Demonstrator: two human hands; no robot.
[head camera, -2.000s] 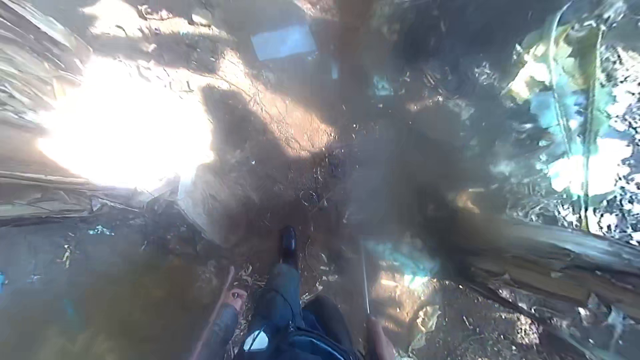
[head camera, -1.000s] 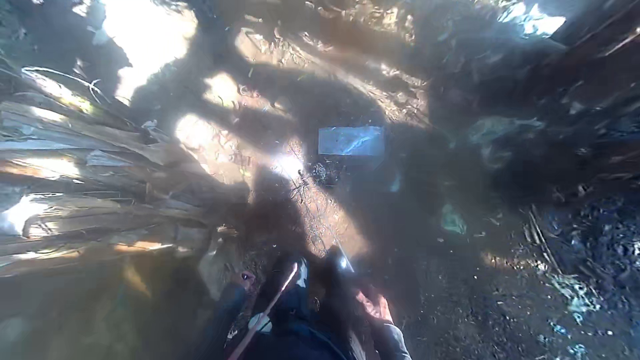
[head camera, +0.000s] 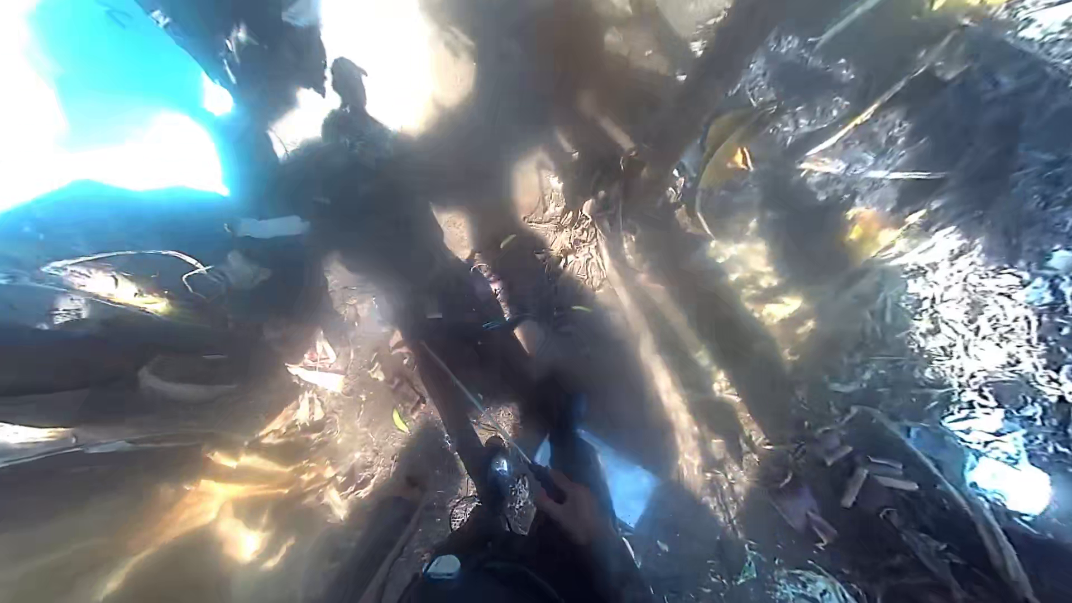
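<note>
My right hand (head camera: 574, 511), low in the head view, is closed on the dark handle of a long thin tool (head camera: 477, 402), perhaps a blade. The tool slants up and left across the ground. My left hand (head camera: 410, 486) is dim and blurred in shadow, left of my shoe (head camera: 500, 469). A thin stick or cord (head camera: 400, 548) runs below that hand; whether its fingers hold it cannot be told. Just right of my right hand, a pale blue flat panel or sheet (head camera: 624, 481) lies on the ground, partly hidden by my leg.
Brown soil with dry leaves (head camera: 318, 368) surrounds my feet. A long, pale root or stem (head camera: 653, 360) crosses the ground to the right. Dense leaf litter (head camera: 971, 327) lies farther right, and large dark trunks or stalks (head camera: 109, 368) lie at left. Glare and deep shadow blur much of the view.
The view has shifted strongly. The pale blue panel, ahead of me before, now shows close beside my right hand. The long thin tool now slants up and left from that hand.
</note>
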